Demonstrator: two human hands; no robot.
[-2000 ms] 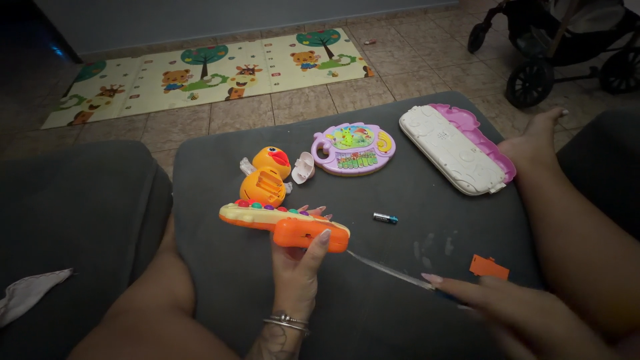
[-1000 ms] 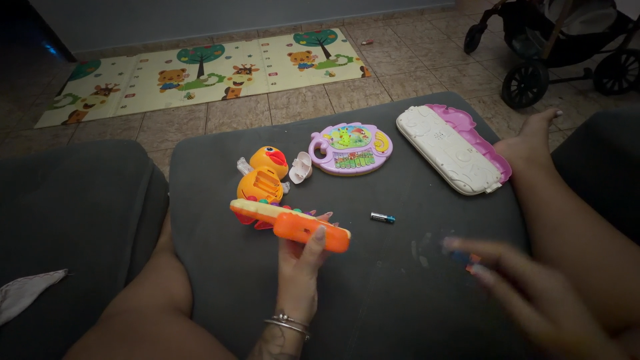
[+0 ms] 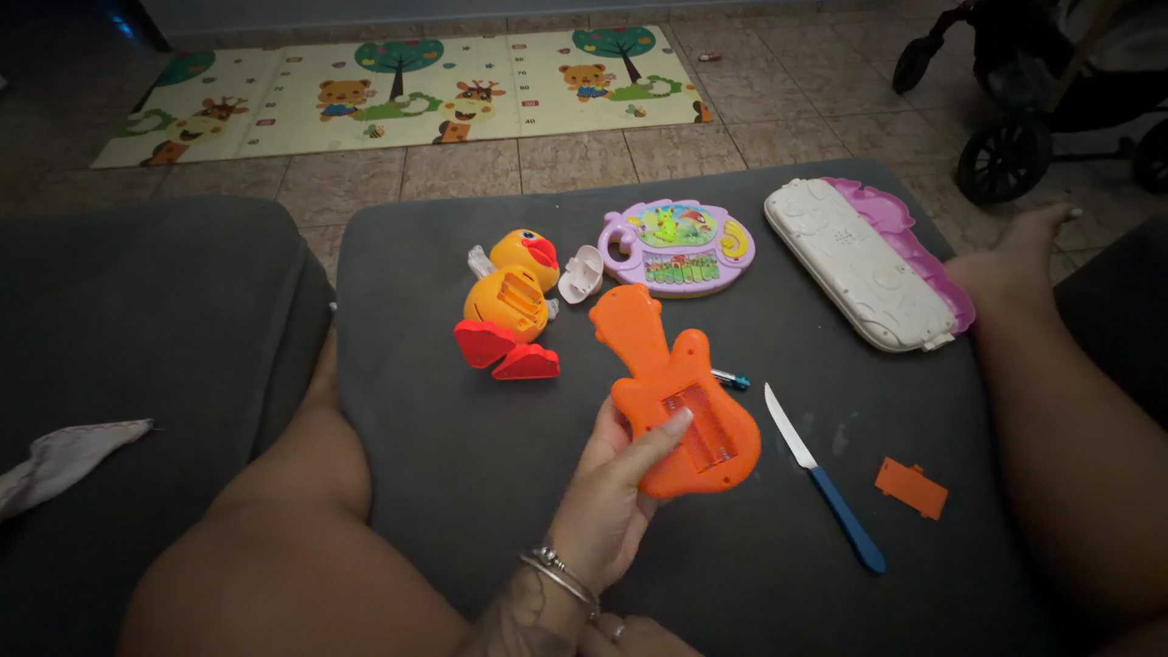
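Note:
My left hand grips an orange toy guitar, its back turned up and its battery compartment uncovered, with the thumb over the compartment. My right hand shows only in part at the bottom edge, below the left wrist; its fingers are mostly hidden. A battery lies partly behind the guitar. Right of it rest a knife with a blue handle and an orange battery cover. A yellow toy duck lies with its battery compartment uncovered, beside a pale plastic cover.
A purple toy piano and a white and pink plastic toy, underside up, lie at the back of the grey padded surface. A cloth is at left. Beyond are a play mat and a stroller.
The knife was in my right hand two seconds ago and now lies on the grey surface. My right hand has moved to the bottom edge. The guitar has been turned so its back shows.

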